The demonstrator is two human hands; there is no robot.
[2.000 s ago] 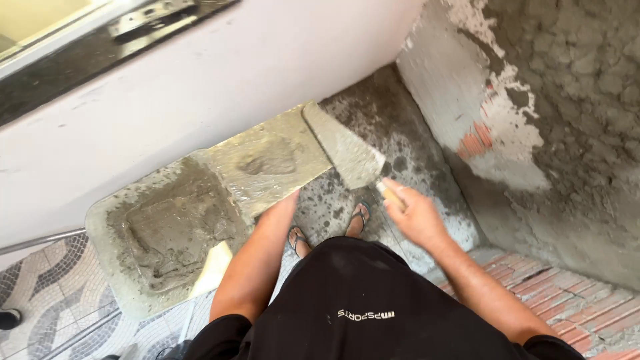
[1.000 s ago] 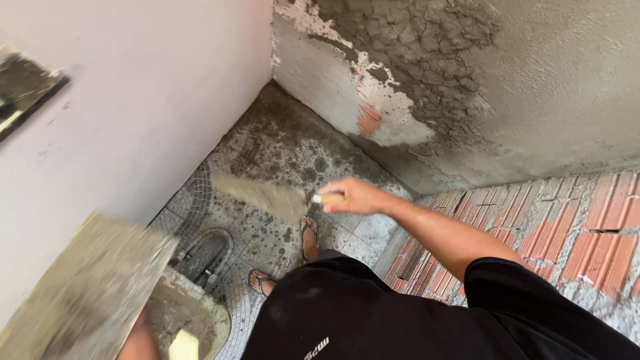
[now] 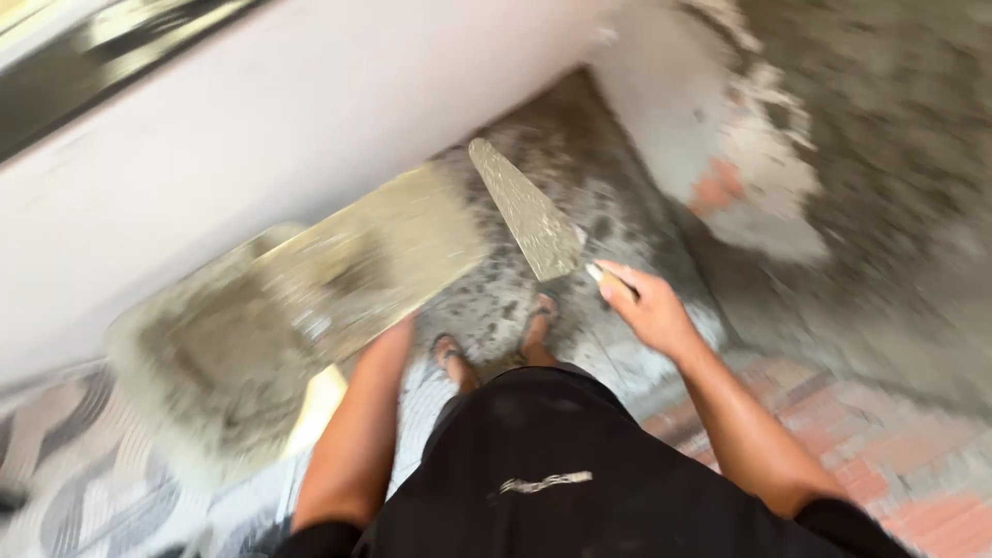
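Note:
My right hand (image 3: 645, 306) grips the handle of a mortar-coated trowel (image 3: 531, 213), whose blade points up and left, right of a flat rectangular plastering board (image 3: 387, 256). A small heap of mortar (image 3: 345, 267) lies on the board, blurred by motion. My left forearm reaches beneath the board, which hides my left hand and its hold. Below and left of the board stands a mortar-caked tub (image 3: 136, 387) with wet mortar (image 3: 232, 356) inside; the board overlaps its upper right part in this view.
A pale wall (image 3: 271, 116) runs along the upper left. At right, a partly mortared wall (image 3: 876, 178) shows patches of brick. Hollow bricks (image 3: 868, 442) lie at lower right. My sandaled feet (image 3: 540, 314) stand on the spotted floor (image 3: 496, 287).
The view has swung back left, bringing the whole tub into sight. The board, cut off at the lower left one second ago, is now near the middle, and the trowel is close beside it.

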